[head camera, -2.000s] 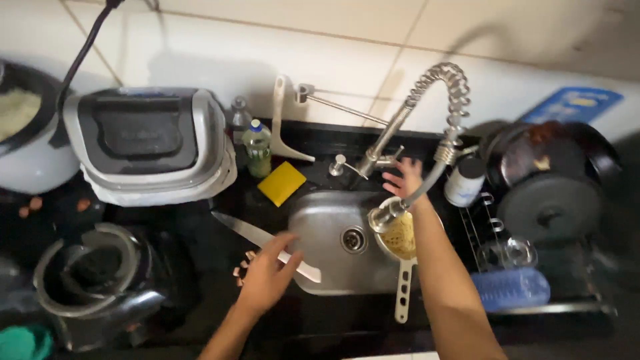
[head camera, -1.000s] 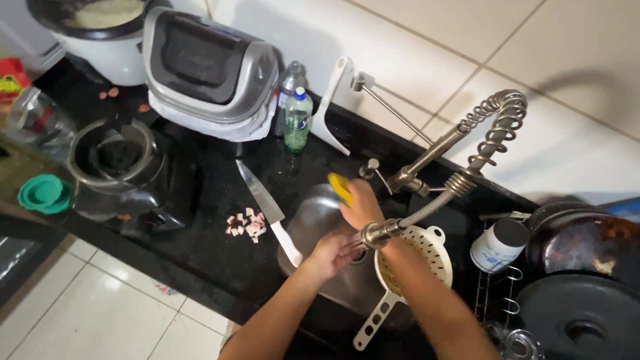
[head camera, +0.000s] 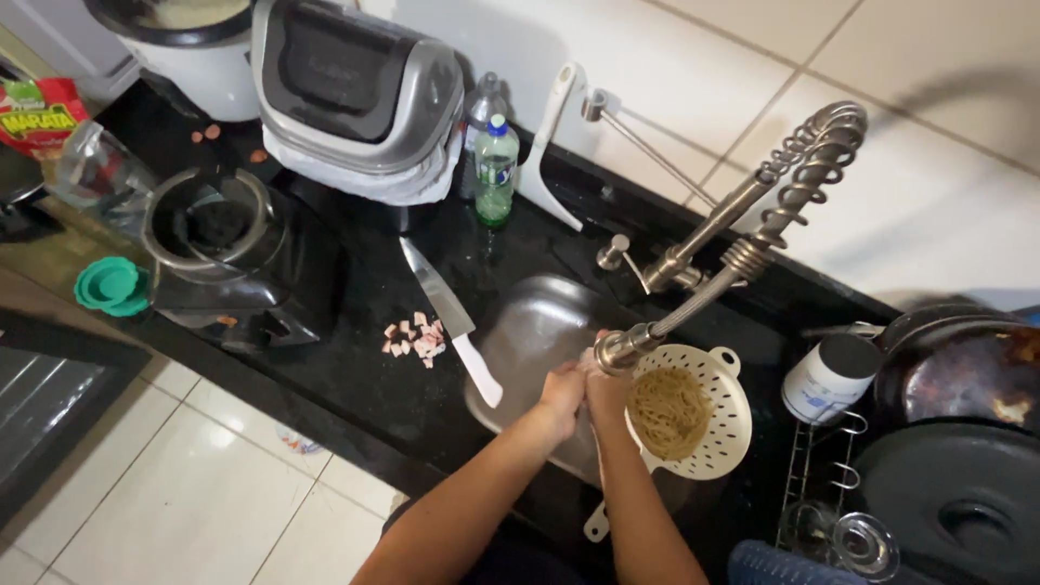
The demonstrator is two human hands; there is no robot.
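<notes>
My left hand (head camera: 565, 390) and my right hand (head camera: 605, 386) meet over the metal sink (head camera: 532, 325), under the spray head (head camera: 621, 349) of a coiled spring faucet (head camera: 772, 219). The spray head partly hides my right hand, and what the fingers hold, if anything, cannot be made out. Just right of them, a cream perforated strainer (head camera: 727, 410) holds cooked noodles (head camera: 670, 413). On the counter to the left lie a chef's knife (head camera: 451, 313), its white handle reaching over the sink's edge, and a small heap of diced pink meat (head camera: 416, 337).
Behind the sink stand a green bottle (head camera: 496, 175), a white scraper-like tool (head camera: 546, 154) and a grey appliance (head camera: 357, 89). At left are a black appliance base (head camera: 244, 268) and a green lid (head camera: 112, 286). A wire rack (head camera: 821, 455), white canister (head camera: 833, 378) and dark pans (head camera: 959, 496) are at right.
My hands were apart two seconds ago, and a yellow sponge lay behind the sink. One second ago the right hand had something yellow at it; now the hands are together below the spray head.
</notes>
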